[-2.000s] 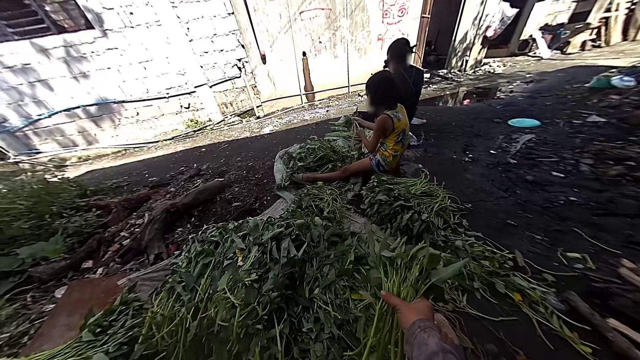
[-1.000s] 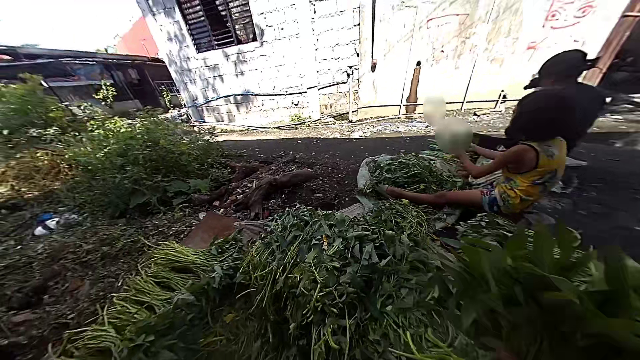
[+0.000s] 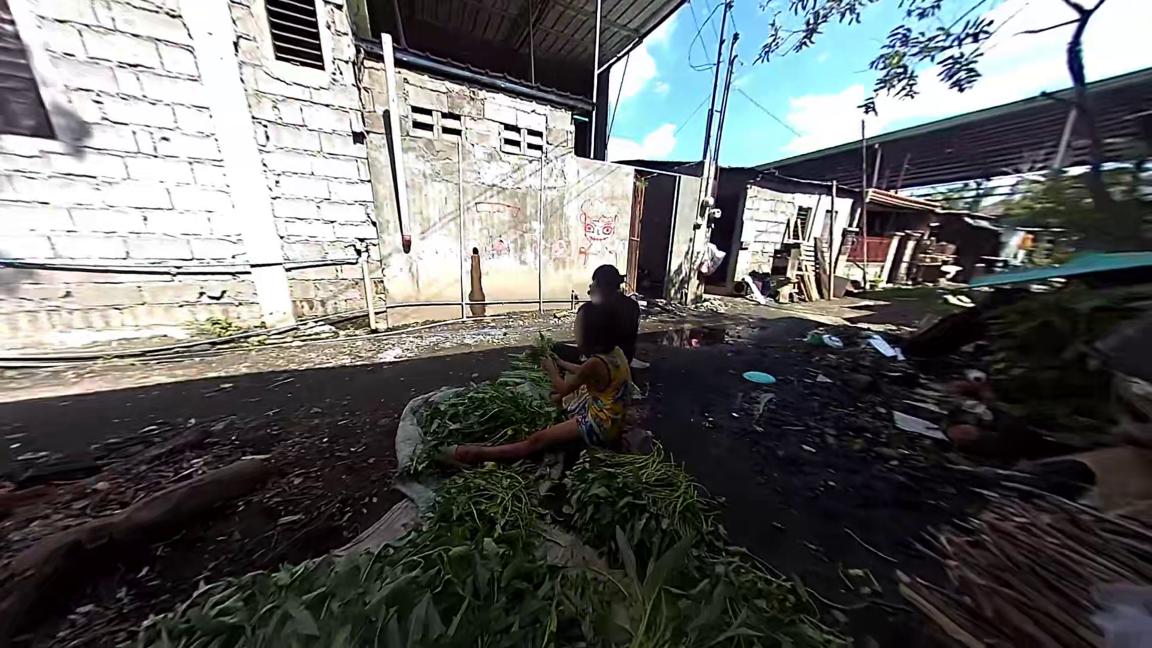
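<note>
Neither my left hand nor my right hand shows in the head view at this moment. A broad heap of leafy green stems (image 3: 432, 598) spreads along the bottom edge, nearest to me. Beyond it, to the right of the middle, lies a second pile of cut greens (image 3: 639, 495). More leafy greens (image 3: 490, 409) rest on a pale sack sheet (image 3: 409, 436), whose edge curls up on the left. Beside them a seated person in a yellow patterned top (image 3: 612, 382) holds some stems, legs stretched over the sheet.
Another person in dark clothes (image 3: 625, 315) sits just behind. A thick log (image 3: 135, 522) lies on the soil at left. At right are a bundle of dry sticks (image 3: 1035, 567), scattered litter and a turquoise basin (image 3: 759, 377) on dark ground. A block wall (image 3: 315, 198) stands beyond.
My right hand, on the stems two seconds ago, is out of view now. The view has swung up and right since one second ago.
</note>
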